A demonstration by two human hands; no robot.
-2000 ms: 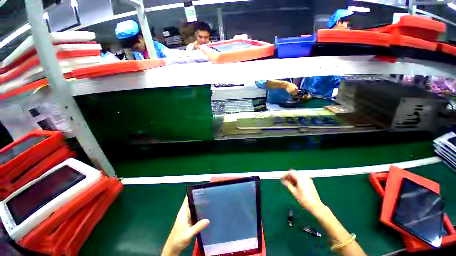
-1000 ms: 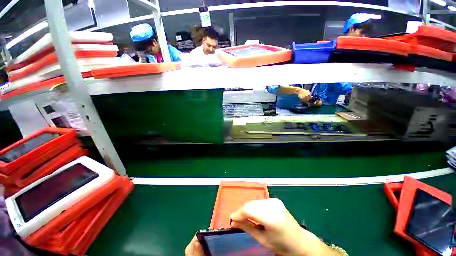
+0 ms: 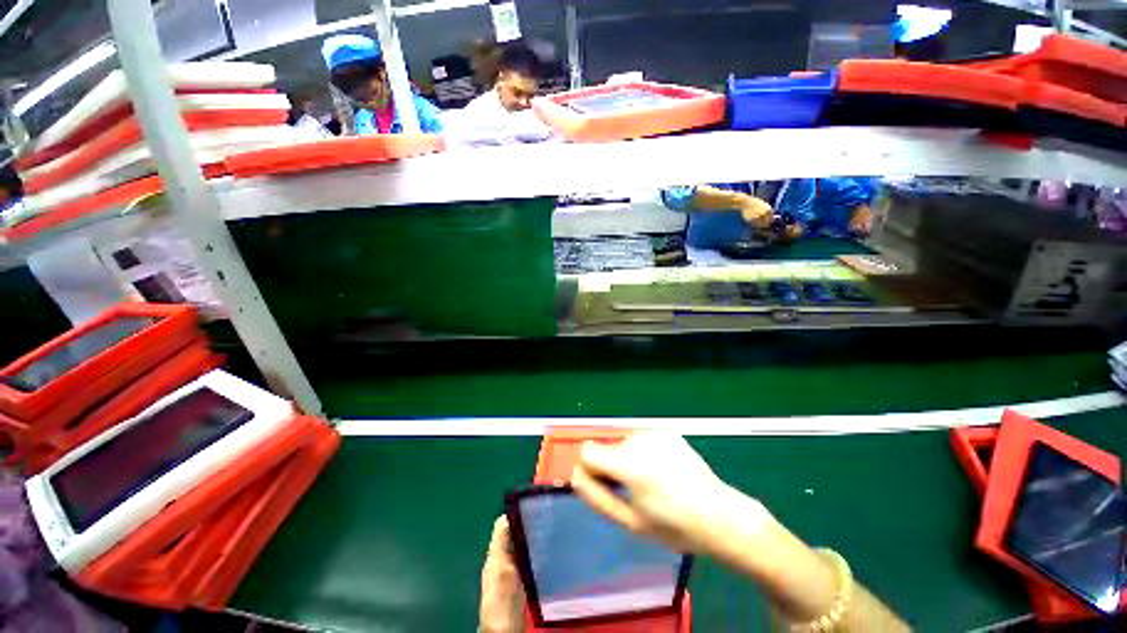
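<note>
A tablet [image 3: 599, 563] with a pale lit screen and black frame is tilted up near the bottom centre, over an orange-red foam tray [image 3: 562, 455]. My left hand [image 3: 499, 581] holds the tablet's left edge, partly cut off by the picture's bottom. My right hand [image 3: 643, 485] is at the tablet's top edge with its fingers pinched together. Whatever the fingertips may hold is hidden.
Orange and white trays with tablets [image 3: 155, 451] lean in a pile at left. Another tablet [image 3: 1073, 526] lies on orange trays at right. A metal post [image 3: 235, 291] and white shelf [image 3: 494, 173] stand ahead, with a blue bin [image 3: 781, 101] on top. People sit beyond.
The tablet has left the upright pose over its tray, and my right hand has come to its top edge. The screen turned dark, then pale again. The small dark plugs are no longer visible on the belt.
</note>
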